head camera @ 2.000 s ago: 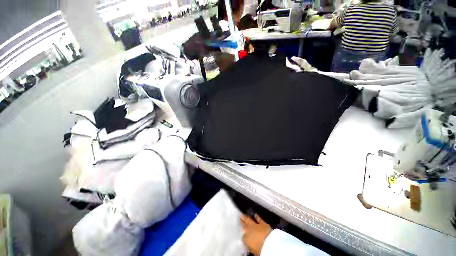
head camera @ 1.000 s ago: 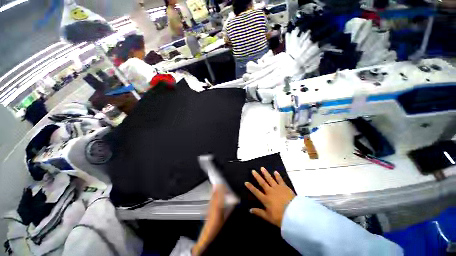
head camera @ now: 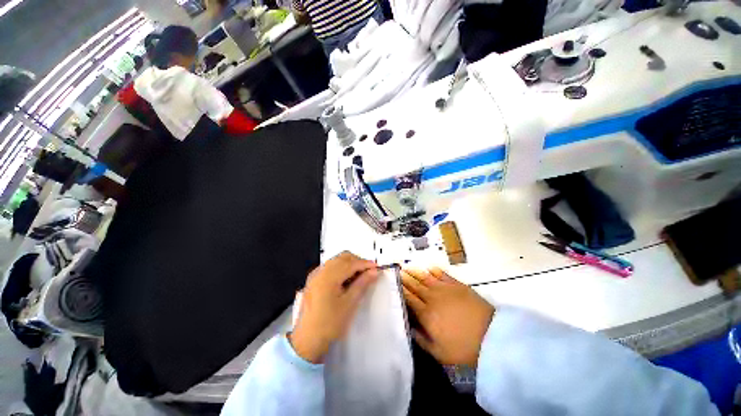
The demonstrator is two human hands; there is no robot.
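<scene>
A light grey fabric panel [head camera: 370, 349] with a dark edge hangs over the table's front edge, its top end just in front of the presser foot [head camera: 416, 230]. Black fabric shows beneath it at the right. My left hand [head camera: 331, 305] pinches the panel's top edge between thumb and fingers. My right hand [head camera: 445, 315] lies on the panel's right edge, fingertips close to my left ones. The white sewing machine [head camera: 520, 146] with a blue stripe stands beyond my hands. A large black panel stack [head camera: 215, 244] lies left of it.
Pink and blue thread snips [head camera: 587, 255], a dark folded scrap [head camera: 587, 213] and a smartphone [head camera: 713, 240] lie at the right. A yellow-brown block [head camera: 452, 242] sits beside the foot. Grey-white bundles [head camera: 382, 73] are behind the machine. A person in white [head camera: 180, 101] is at the upper left.
The view has swung right and closer to the machine. Both hands have moved to the needle area with the grey panel. My right hand was spread flat on black fabric a second ago.
</scene>
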